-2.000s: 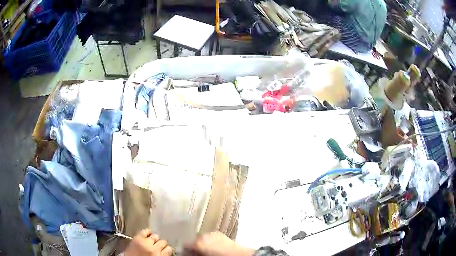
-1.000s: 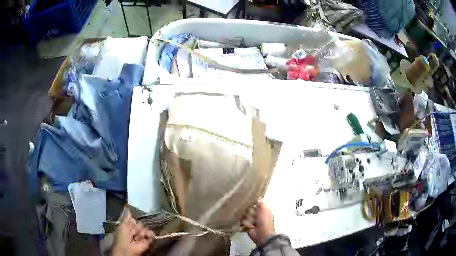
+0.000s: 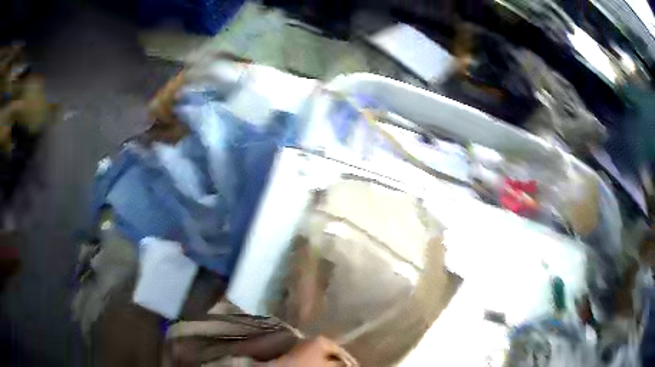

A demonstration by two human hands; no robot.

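The bundle of brown and beige cloth panels [image 3: 373,251] lies at the front of the white table, its top piece beige. A thin pale tie strip [image 3: 377,322] runs across its near part and reaches the hand at the bottom edge. That hand, which looks like my left hand [image 3: 316,353], is blurred and cut off by the edge, with its fingers closed around the strip. My right hand is not in view.
Light blue fabric [image 3: 190,190] and a white tag [image 3: 165,278] are left of the white table [image 3: 262,236]. A white tray [image 3: 431,97] with red items [image 3: 518,196] is behind. Blurred machine parts [image 3: 549,344] are lower right.
The view has swung and tilted, so the table and bundle sit further right and lower. My right hand has left the picture. The hand still seen is at the bottom centre.
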